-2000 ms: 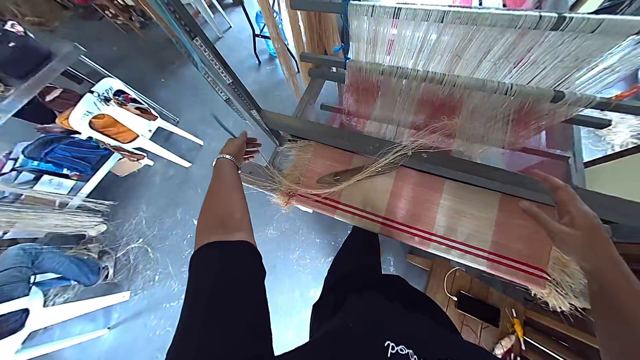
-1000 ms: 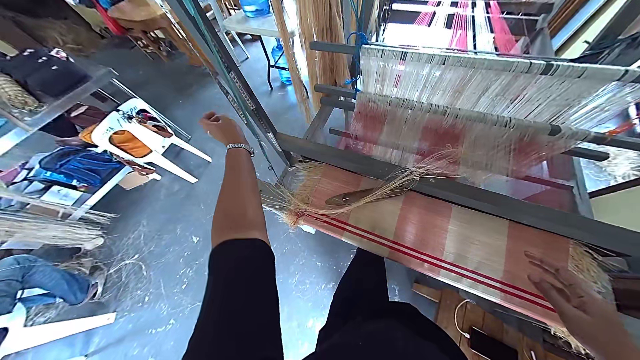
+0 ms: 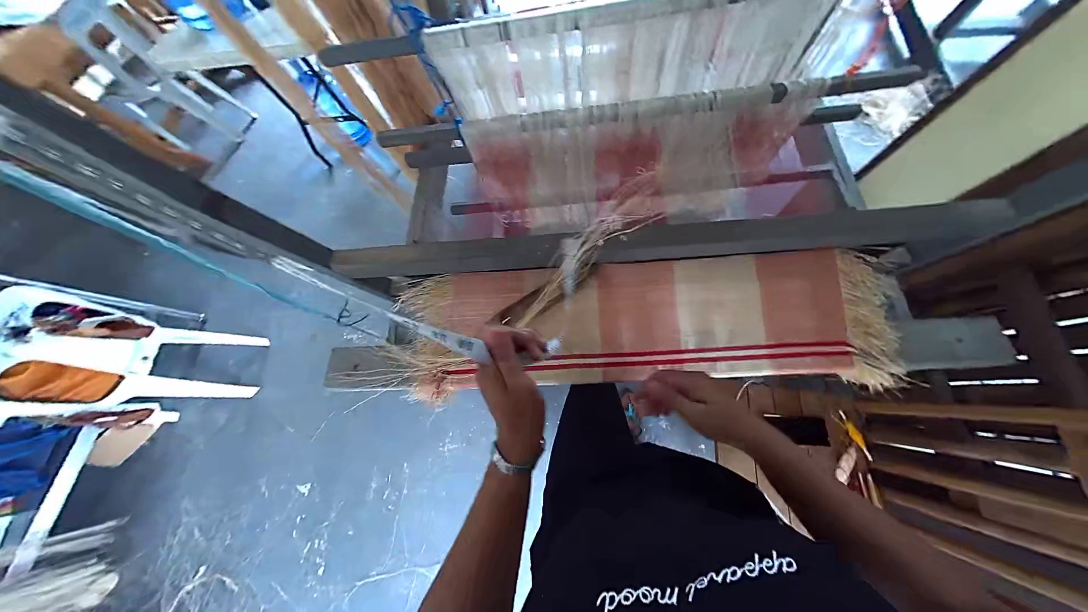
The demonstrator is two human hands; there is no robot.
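My left hand (image 3: 512, 374), with a metal band at the wrist, grips a pale tape measure (image 3: 455, 340) at the near left of the woven cloth (image 3: 718, 308). That cloth, striped pink and cream with red lines, is wound on the loom's front beam. Blurred, my right hand (image 3: 688, 398) is by the cloth's near edge with its fingers curled; whether it holds anything cannot be told. A wooden shuttle (image 3: 531, 304) lies slantwise on the cloth under a bundle of loose fibres (image 3: 582, 251).
Behind the cloth runs a wooden loom beam (image 3: 629, 245), with warp threads (image 3: 629, 51) beyond. A metal upright (image 3: 170, 187) slants in from the left. White plastic chairs (image 3: 187, 387) stand at left, wooden slats (image 3: 977, 459) at right.
My left hand, out beyond the cloth's left side before, has come in to its near edge with the tape measure. My right hand has left the cloth's right end and moved inward. The view has turned.
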